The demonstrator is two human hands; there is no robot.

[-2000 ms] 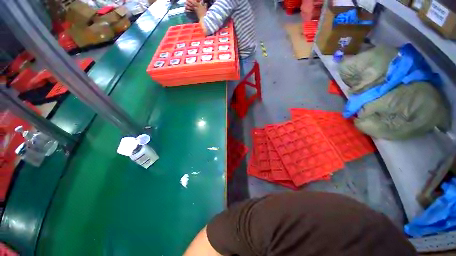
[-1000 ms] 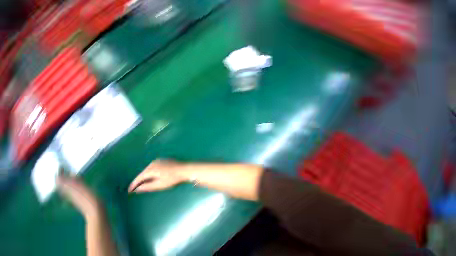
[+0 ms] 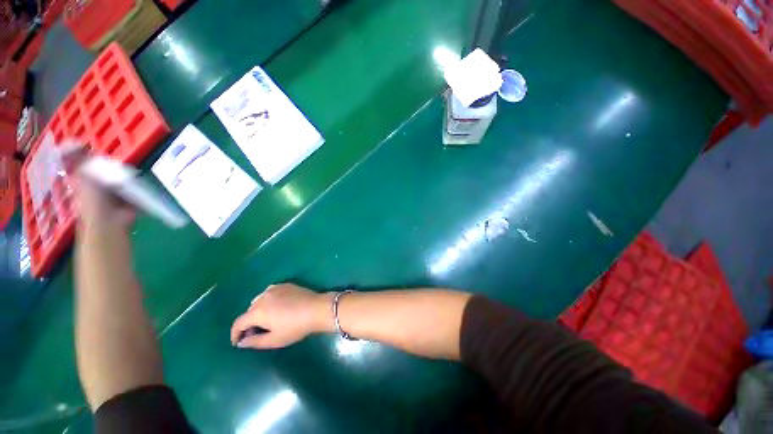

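My left hand (image 3: 97,191) is at the left, blurred, shut on a flat white box (image 3: 131,188) seen nearly edge-on, close to the red compartment tray. My right hand (image 3: 284,318) rests low over the green surface with curled fingers; a small dark spot shows by its fingertips, and whether it holds anything is unclear. Two flat white boxes with small dark printing lie on the green belt beyond my hands: one nearer (image 3: 206,181) and one farther to the right (image 3: 267,125).
A red compartment tray (image 3: 131,106) lies across the line at left. A white container (image 3: 466,123) with a white piece and round cap stands by a metal post. Red trays (image 3: 670,314) lie at lower right; a red stack (image 3: 708,42) is at upper right.
The view has swung left. White boxes on the belt now show as two separate ones. My left hand has moved up toward the red tray with a white box. My right hand stays low over the table.
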